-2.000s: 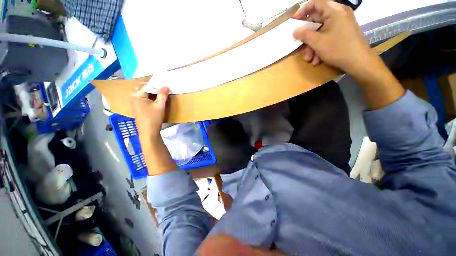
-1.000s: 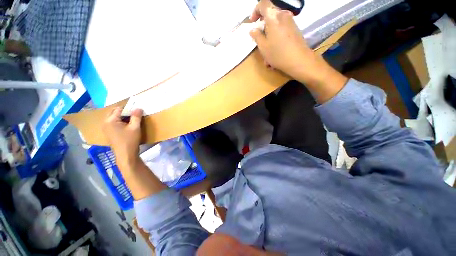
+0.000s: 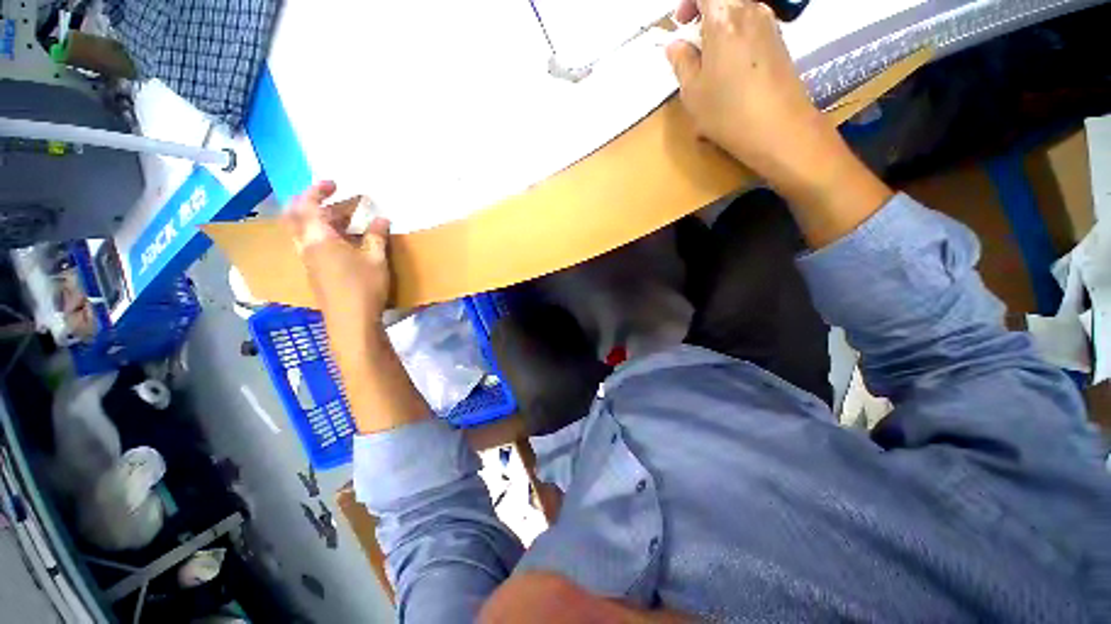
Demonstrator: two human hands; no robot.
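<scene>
A long curved tan pattern card [image 3: 548, 235] lies along the near edge of the white table. A white paper pattern [image 3: 487, 183] lies over its upper side. My left hand [image 3: 345, 256] grips the card's left part, with a small pale piece of paper between thumb and fingers. My right hand [image 3: 743, 92] holds the right part of the white paper and card, fingertips close together near the top edge. The fingertips partly hide the paper's ends.
Black scissor handles [image 3: 786, 7] lie beyond my right hand. A ruler [image 3: 853, 76] runs along the table edge. Checked cloth [image 3: 201, 49] drapes at the far left, by a JACK machine table [image 3: 177, 232]. A blue crate [image 3: 305, 384] with clear bags and a carton [image 3: 366, 536] stand below.
Against the oldest frame, the brown strip along the paper's far edge no longer shows. My left fingers have lifted and spread somewhat. The camera view has shifted.
</scene>
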